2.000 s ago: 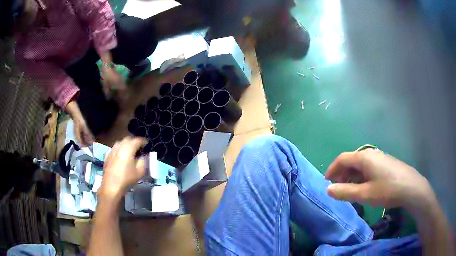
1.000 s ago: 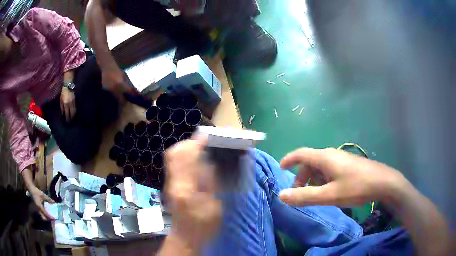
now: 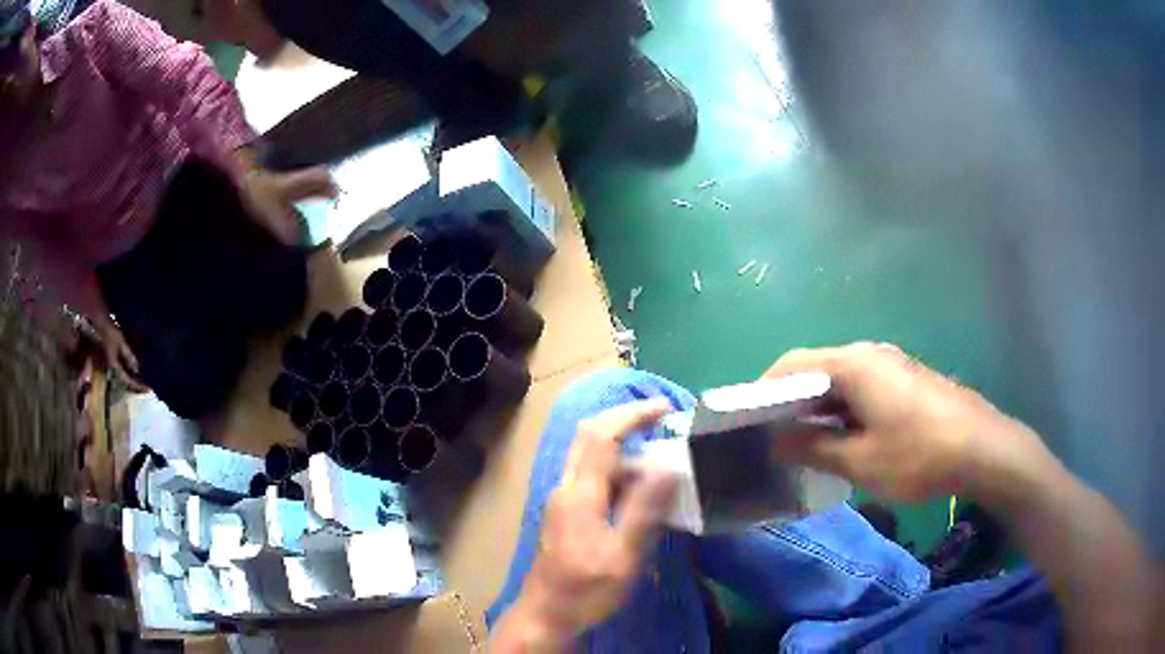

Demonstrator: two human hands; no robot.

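Note:
An open folding carton is held over my lap, its white flaps standing out and its inside dark. My left hand grips its left end by a white flap. My right hand holds its right side, thumb and fingers around the edge. Whether anything is inside the carton cannot be told. The black tube cluster stands upright on the cardboard sheet. The row of open cartons stands at the near left with flaps up.
Two closed cartons stand beyond the tubes. A person in a pink checked shirt sits at the left, one hand reaching to the white cartons. Another person's dark clothing shows at the top. White scraps lie on the green floor. A black loop is by the carton row.
My left hand has brought a carton from the work surface to my lap. My right hand has closed on its other side. The other person's arm has left the tubes.

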